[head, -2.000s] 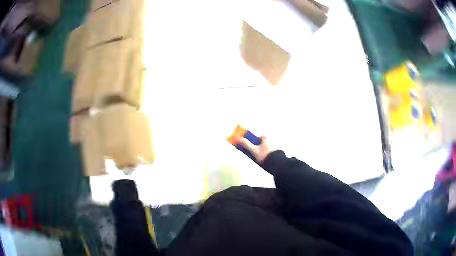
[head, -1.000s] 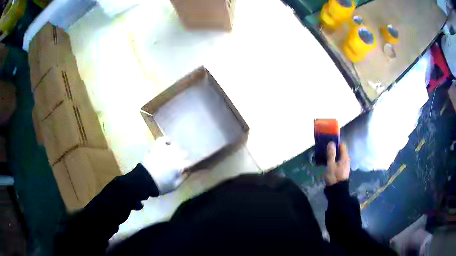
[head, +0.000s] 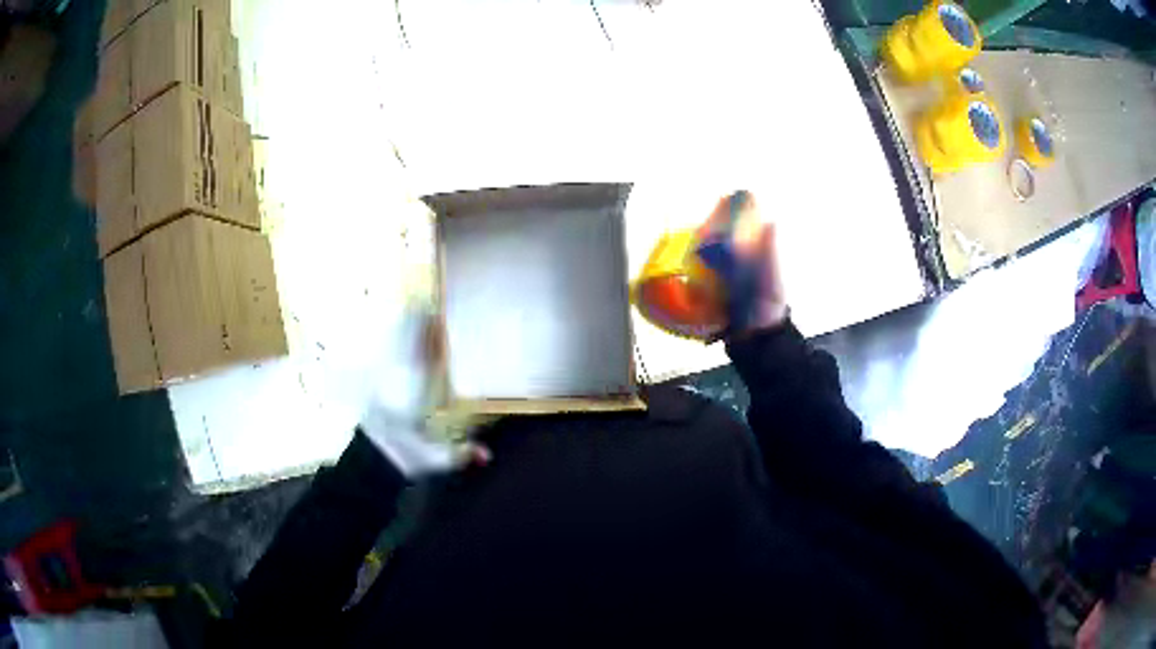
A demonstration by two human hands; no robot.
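An open brown carton (head: 535,406) sits at the table's near edge in front of me, its inside flat and white. My left hand (head: 412,412), in a white glove, is blurred at the carton's left side and near left corner; its finger positions are unclear. My bare right hand (head: 751,273) is shut on the tape gun (head: 685,292), beside the carton's right wall. The gun's yellow roll and orange head show, blurred.
Closed brown cartons (head: 190,304) stand in a row along the left of the white table (head: 761,102). Yellow tape rolls (head: 963,131) and a small pale ring (head: 1022,179) lie on the cardboard-covered side bench (head: 1078,102) at the right. A red object (head: 51,571) is at lower left.
The open carton now sits squarer and closer to me. My right hand has brought the tape gun from beyond the table's near edge to the carton's right side. My left hand stays at its left.
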